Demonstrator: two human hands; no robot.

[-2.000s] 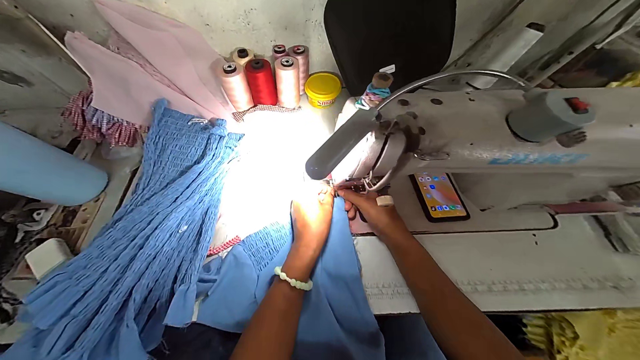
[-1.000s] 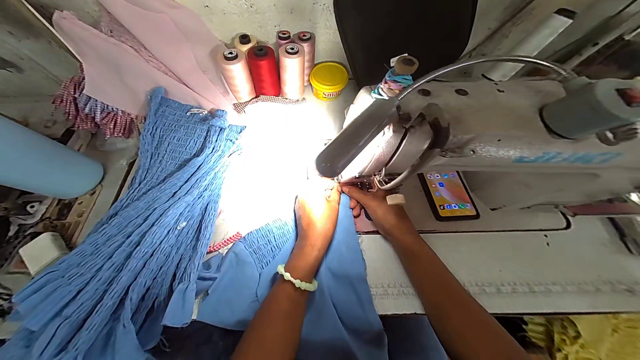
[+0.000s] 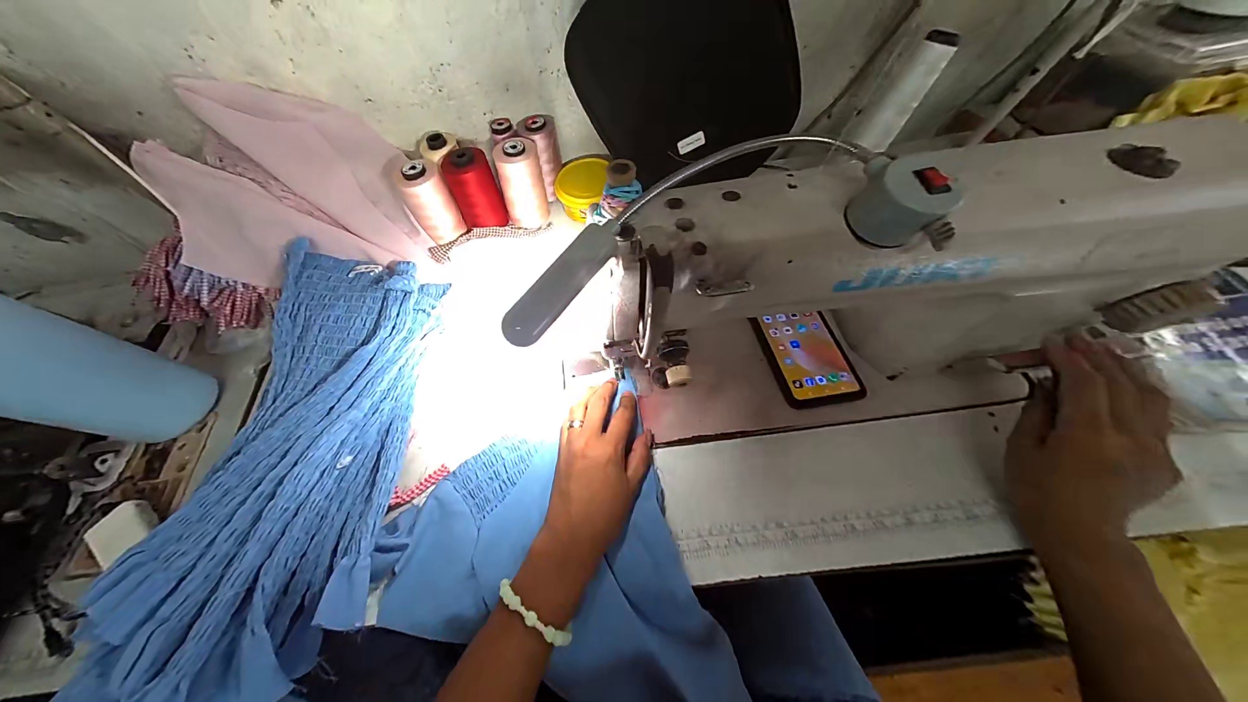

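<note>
My left hand [image 3: 597,468] lies flat on a blue fabric piece [image 3: 517,556] with a shirred part, fingertips just in front of the presser foot [image 3: 621,369] of a Juki sewing machine [image 3: 985,234]. The cloth's narrow end runs up to the foot. Over at the far right, slightly blurred, my right hand [image 3: 1092,439] is at the lever or bar [image 3: 1024,363] by the machine's base, below the handwheel [image 3: 1160,304]; whether its fingers grip anything is unclear. A gooseneck lamp [image 3: 561,288] lights the needle area brightly.
Gathered blue fabric [image 3: 322,419] drapes over the table's left side, near a light blue roll [image 3: 97,366]. Thread cones [image 3: 475,190] and a yellow tub [image 3: 582,183] stand behind. Pink cloth [image 3: 263,185] lies at the back left. A lit smartphone [image 3: 807,357] rests beneath the machine arm.
My right hand has left the presser foot and moved far right, to beside the machine's base. My left hand stays on the blue cloth, its fingers now extended flat.
</note>
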